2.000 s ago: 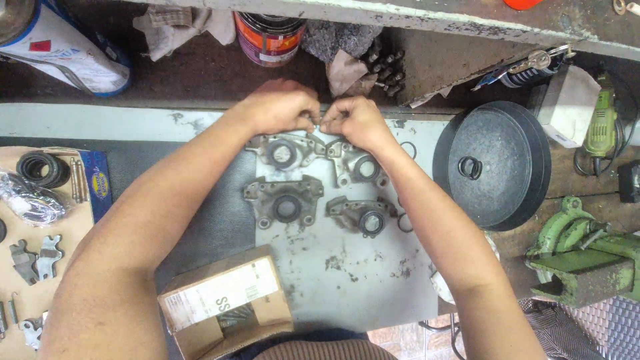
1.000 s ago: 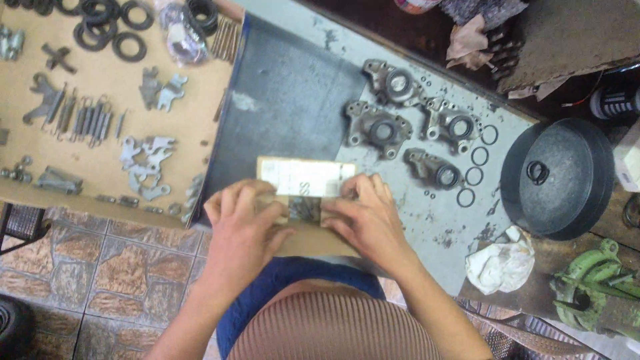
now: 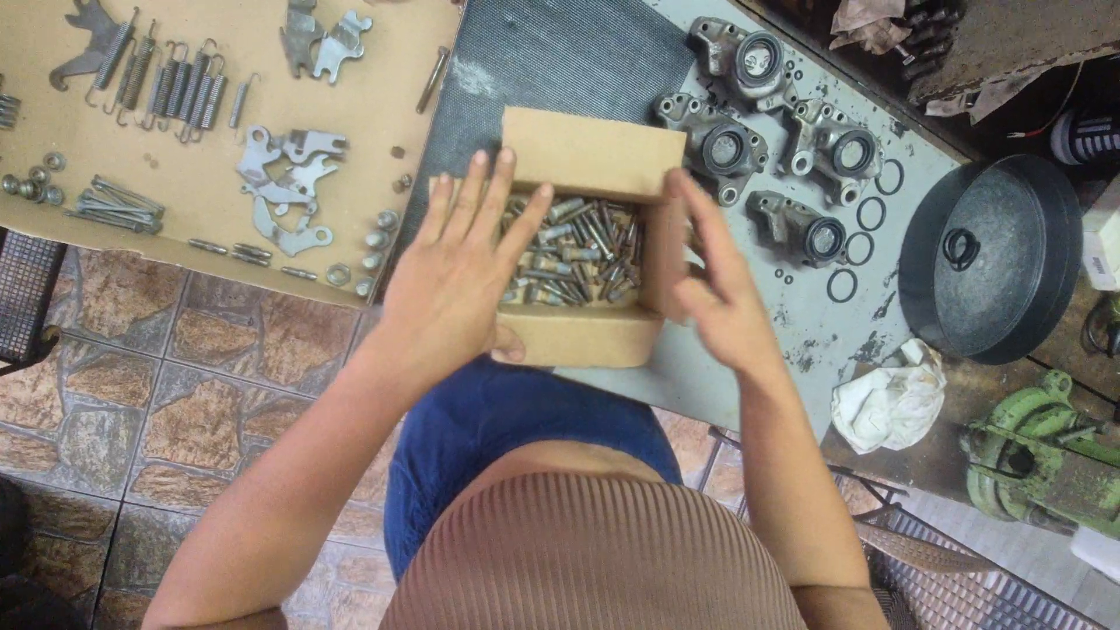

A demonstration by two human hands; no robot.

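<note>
A small cardboard box [image 3: 577, 339] stands with its flaps folded out at the table's near edge, full of metal bolts or pins [image 3: 582, 249]. My left hand [image 3: 464, 254] lies flat over the box's left side, fingers apart, its thumb by the near flap. My right hand [image 3: 717, 271], slightly blurred, is upright along the right wall with its fingers extended; whether it presses on the wall is unclear. Right of the box lie several metal brake caliper housings [image 3: 724, 150] with round seals, and beside them a column of black rubber rings [image 3: 859, 248].
At left, a large cardboard tray [image 3: 201, 175] holds springs [image 3: 188, 92], metal levers [image 3: 284, 188], screws and nuts. To the right are a round black pan [image 3: 989, 306] with rings inside, a crumpled white cloth [image 3: 888, 398] and a green bench vise [image 3: 1032, 455].
Both hands have come from the caliper housings down to the small box. Its flap was over much of the opening one second ago; now it is folded back and the contents show. The view has swung left.
</note>
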